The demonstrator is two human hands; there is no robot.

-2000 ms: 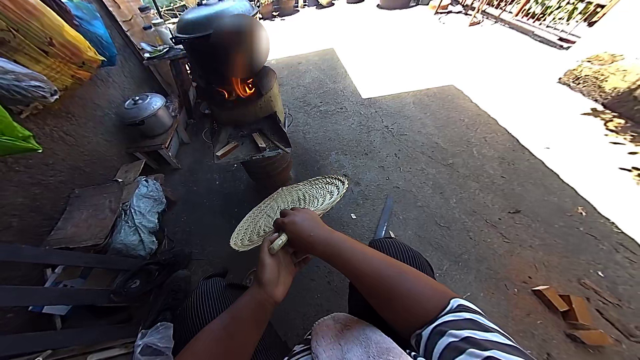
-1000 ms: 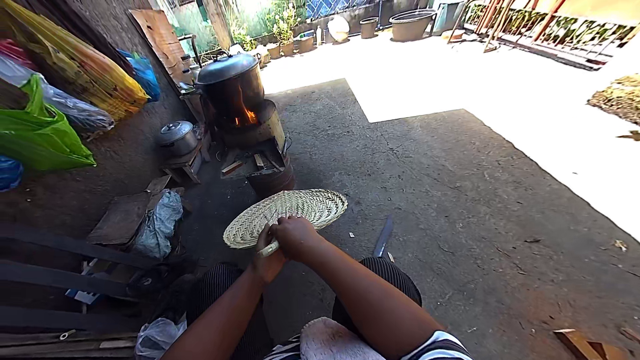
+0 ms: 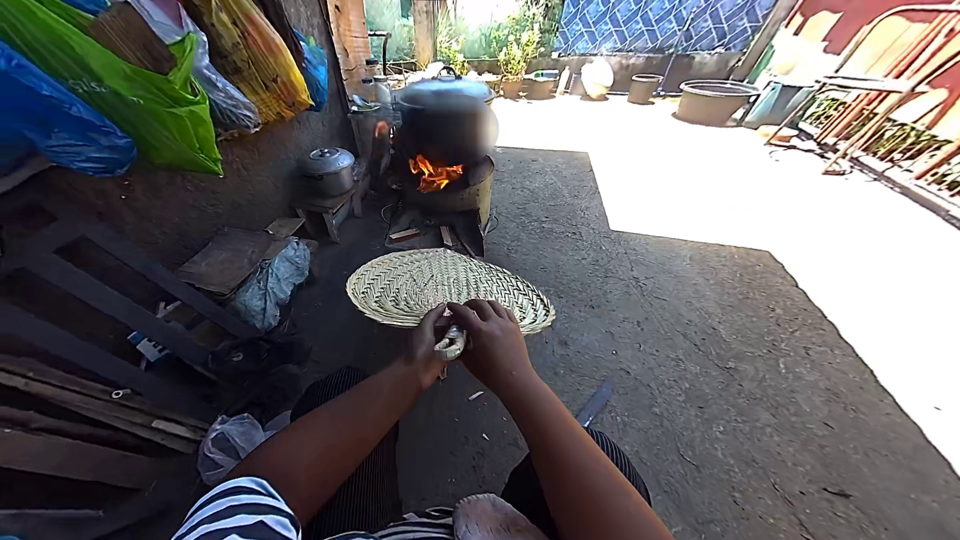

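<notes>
A woven palm-leaf fan (image 3: 442, 281) is held out in front of my knees, its looped handle (image 3: 451, 343) toward me. My left hand (image 3: 426, 345) grips the handle from the left. Against it, my right hand (image 3: 491, 337) is closed over the base of the fan, fingers curled on the weave. Beyond the fan, flames (image 3: 435, 174) burn under a large lidded pot (image 3: 446, 112) on a stove (image 3: 476, 191). Sticks of firewood (image 3: 405, 235) lie at the stove's mouth. A flat blade (image 3: 596, 403) rests on the ground beside my right knee.
A smaller lidded metal pot (image 3: 329, 172) stands on a low wooden stool (image 3: 328, 206) left of the stove. Plastic bags (image 3: 150, 105) hang on the left wall. Dark wooden slats (image 3: 127, 296) are at the left. Tubs (image 3: 716, 101) and a metal frame (image 3: 870, 86) stand far off, right.
The view has tilted and shifted, showing more of the yard and the hanging bags. Both hands stay together on the fan's handle, and the fan remains held out between me and the stove.
</notes>
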